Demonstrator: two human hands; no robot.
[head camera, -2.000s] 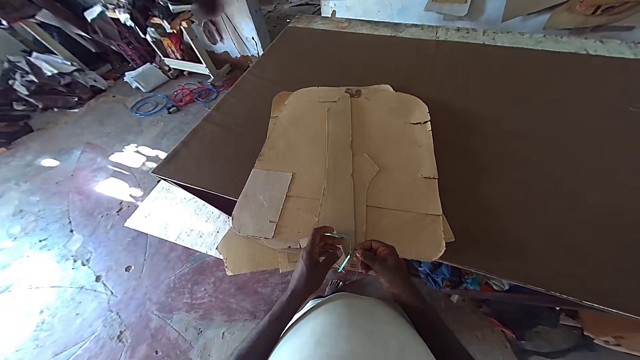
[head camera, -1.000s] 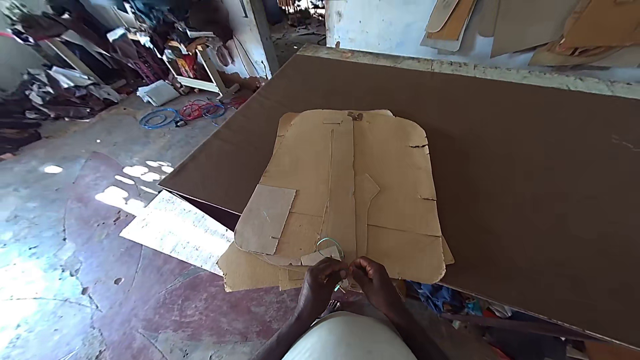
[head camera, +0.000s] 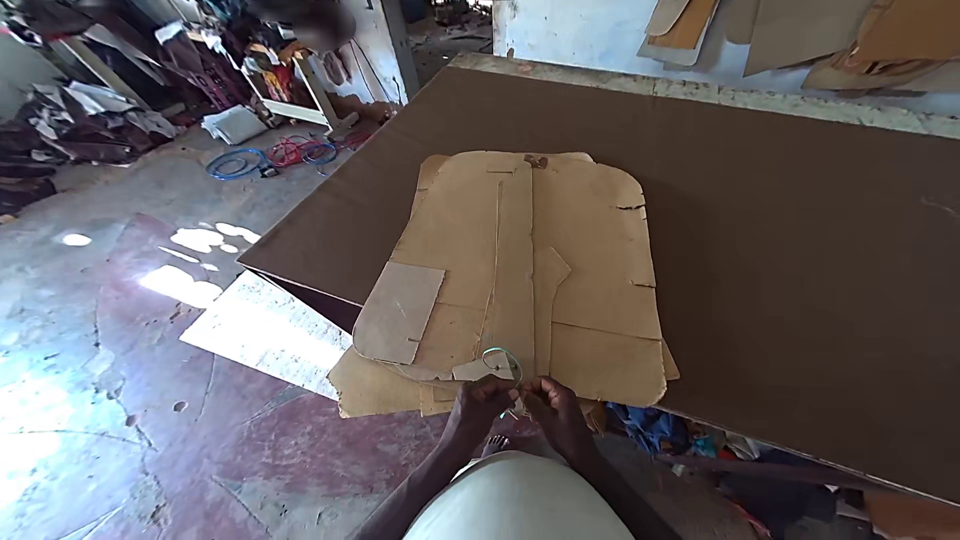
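A stack of brown cardboard pattern pieces (head camera: 600, 285) lies on a dark brown table (head camera: 787, 270), its near edge overhanging. A long narrow strip (head camera: 516, 262) and a small grey-brown piece (head camera: 405, 307) lie on top. At the stack's near edge a thin light green cord (head camera: 501, 351) loops up past a small pale piece (head camera: 480, 368). My left hand (head camera: 484, 401) pinches the cord between thumb and fingers. Close against it, my right hand (head camera: 553, 405) is also pinched on the cord. Where the fingertips meet, the cord is partly hidden.
More cardboard pieces (head camera: 802, 37) hang on the wall behind the table. A pale board (head camera: 262, 330) juts out below the table's left edge. Blue tubing (head camera: 236, 163) and red tubing lie on the floor at the left. Cloth scraps (head camera: 649, 426) are under the table.
My hands have come together at the stack's near edge; two seconds ago they were farther apart. The cord's loop now rises above my left fingers. The view has tilted up somewhat.
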